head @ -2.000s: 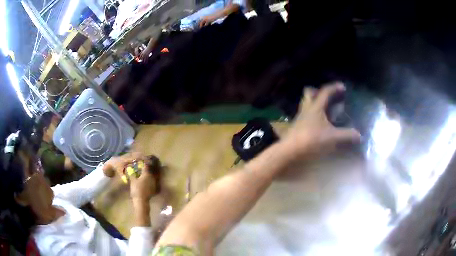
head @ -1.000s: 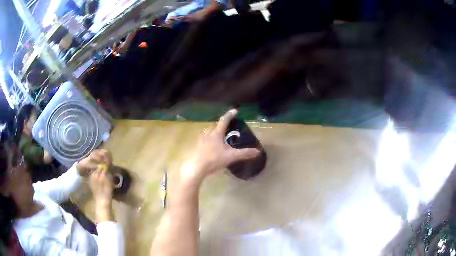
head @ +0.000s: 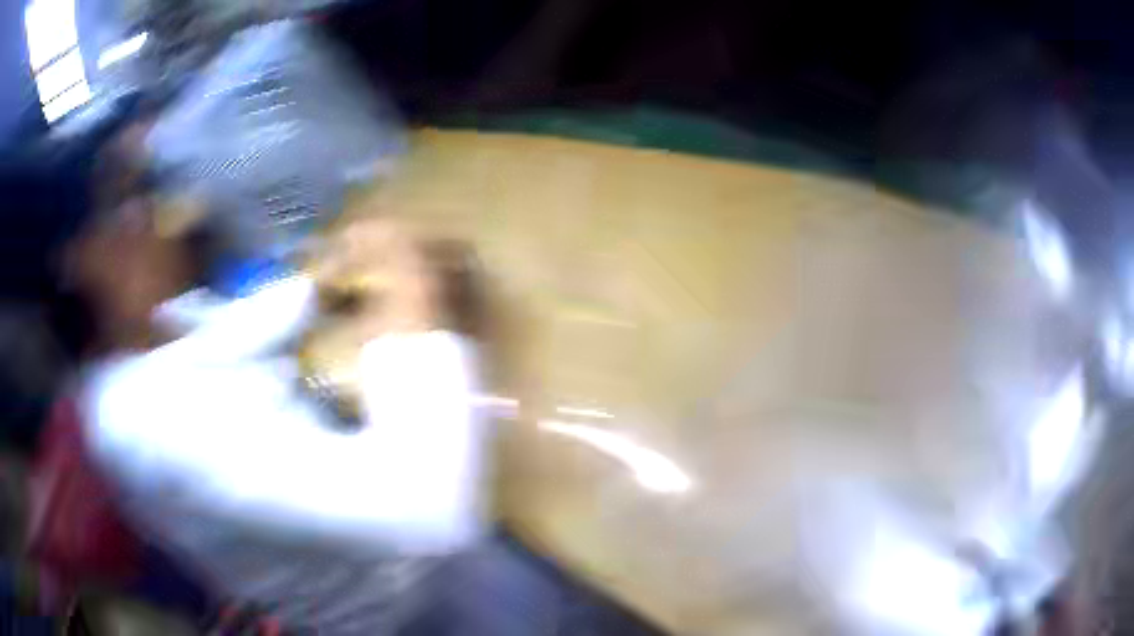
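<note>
The frame is strongly blurred. Neither my left hand nor my right hand shows in it. Nearest in front of me lies the tan table (head: 734, 286), with bright glare streaks on its surface. A dark blurred object (head: 460, 283), possibly a black speaker housing, is beside the co-worker's hands (head: 379, 276) at the left part of the table. I cannot tell whether those hands touch it.
A co-worker in white sleeves (head: 286, 447) leans over the table's left side. The grey fan (head: 280, 137) stands at the upper left. A green conveyor strip (head: 609, 128) runs along the far edge. Shiny clear plastic (head: 895, 559) covers the right side.
The view has swung, and the co-worker now appears larger and nearer the middle. My left hand and the black housing it was holding on the table have left the picture.
</note>
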